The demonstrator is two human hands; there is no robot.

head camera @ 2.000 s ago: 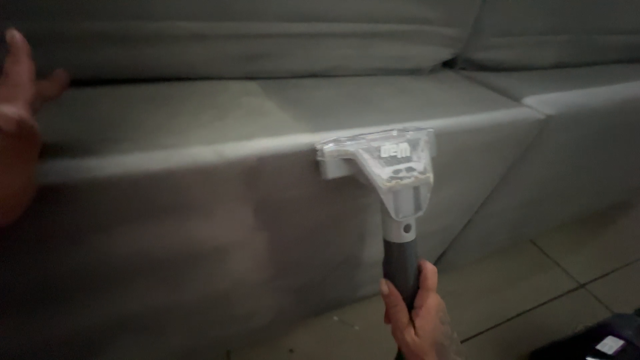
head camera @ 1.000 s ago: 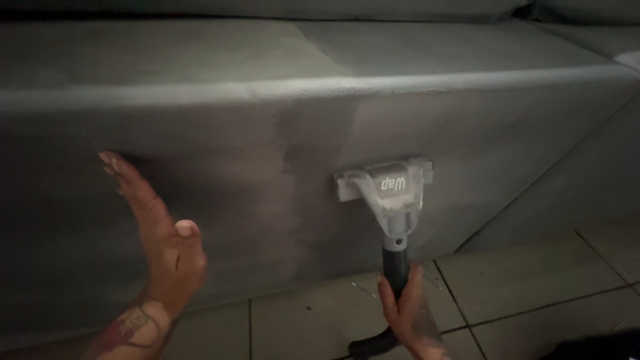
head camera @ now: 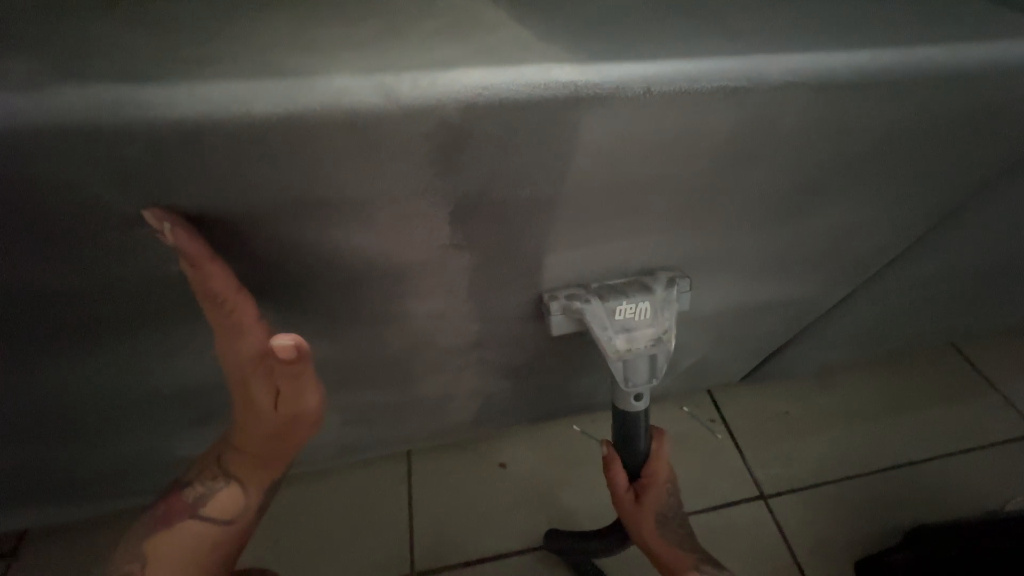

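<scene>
My right hand [head camera: 652, 496] grips the dark handle of a Wap upholstery extraction nozzle [head camera: 628, 320] with a clear plastic head. The nozzle's wide mouth lies against the lower front panel of a grey fabric sofa [head camera: 720, 200], just right of a darker patch on the fabric. A dark hose [head camera: 588, 542] curves out below that hand. At the left, my left hand [head camera: 256, 344] holds nothing; its fingers reach up and its fingertips are at the front panel, the thumb apart from them.
The sofa's seat edge [head camera: 480, 84] runs across the top, and a seam slants down at the right. Below lies a tiled floor [head camera: 496, 496] with small bits of debris [head camera: 502, 465]. A dark object [head camera: 952, 548] is at the bottom right corner.
The nozzle has moved from the seat's front edge down the front panel. My left hand, at the seat's height in the oldest frame, is now lower, at the panel. The view has tilted down.
</scene>
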